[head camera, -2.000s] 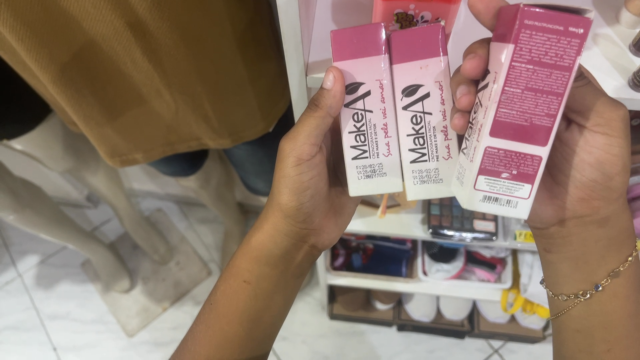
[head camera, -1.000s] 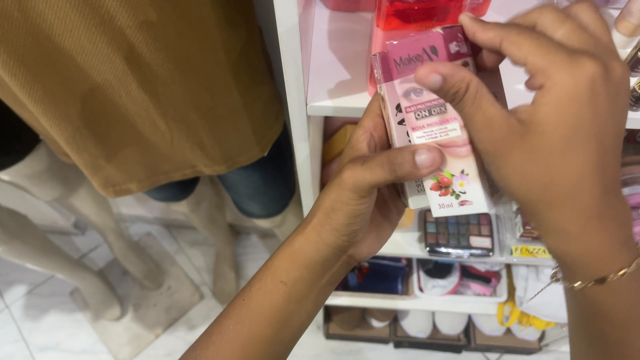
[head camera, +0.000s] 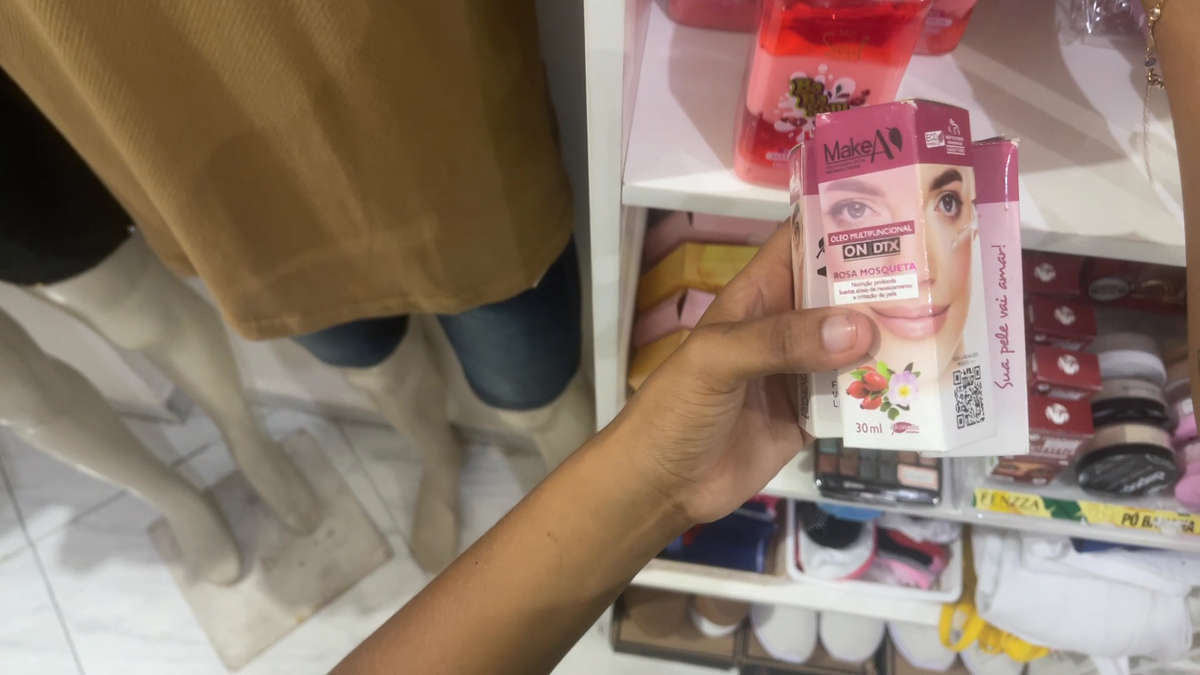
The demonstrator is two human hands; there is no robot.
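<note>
My left hand point(head camera: 741, 384) grips a stack of pink and white MakeA cosmetic boxes, its thumb across the front one. The front box point(head camera: 905, 328) faces me, printed with a face, rose hips and a flower; it is upright with a slight tilt. Behind it, the pink side of another box point(head camera: 1003, 300) shows at the right, and a further box edge shows at the left. Of my right arm only the wrist, with a thin gold chain bracelet point(head camera: 1151, 56), shows at the top right edge; the hand itself is out of view.
A red bottle point(head camera: 825, 84) stands on the white shelf point(head camera: 698, 141) behind the boxes. Lower shelves hold red boxes point(head camera: 1061, 375), round compacts point(head camera: 1128, 459), a makeup palette point(head camera: 877, 472), cloth items and shoes. At left are mannequin legs point(head camera: 394, 441) and a brown garment point(head camera: 309, 159).
Two seconds ago the boxes were spread between both hands; now they are stacked in my left hand, front face toward me. My right hand has let go and moved out of view at the upper right.
</note>
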